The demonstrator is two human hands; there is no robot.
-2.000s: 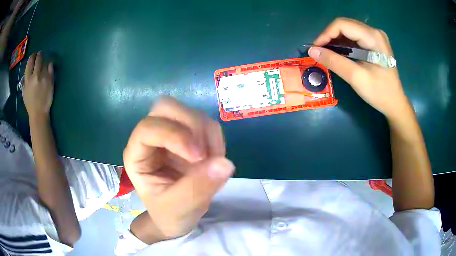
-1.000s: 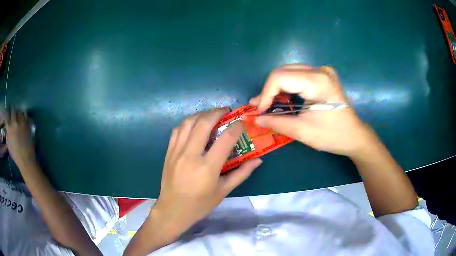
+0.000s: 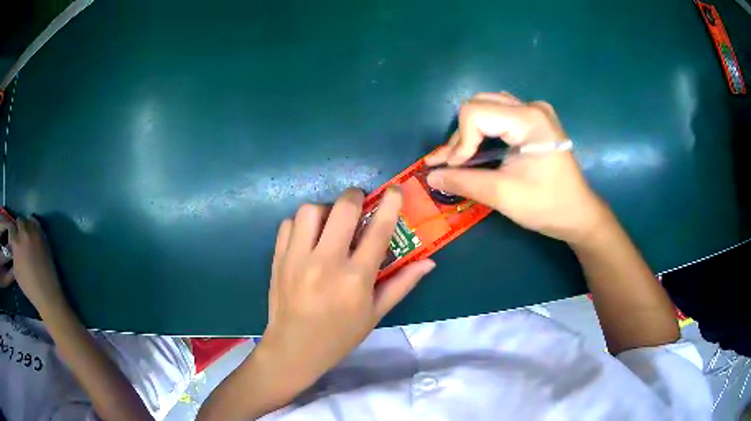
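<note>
An orange-red housing [image 3: 428, 215] lies tilted on the dark green table, its right end pointing up and away. My left hand [image 3: 329, 263] holds its left end, fingers over the green circuit board [image 3: 403, 238], thumb along the near edge. My right hand [image 3: 519, 168] is over the speaker end and grips the tweezers [image 3: 539, 148], pale at the rear and dark toward the front. The tweezer tips are hidden or blurred at my fingertips. The dark round speaker [image 3: 445, 196] is mostly covered by my right fingers.
The glossy green table [image 3: 247, 107] has a pale curved edge at far left. Another orange housing [image 3: 722, 49] lies at the far right. At the left edge, another person's hand [image 3: 31, 251] is by a partly visible orange piece. Dark fabric [image 3: 716, 296] shows at right.
The housing, lying flat untouched at first, is now nearer and more slanted. My left hand has come down onto it. My right hand has moved left over the speaker, still with the tweezers.
</note>
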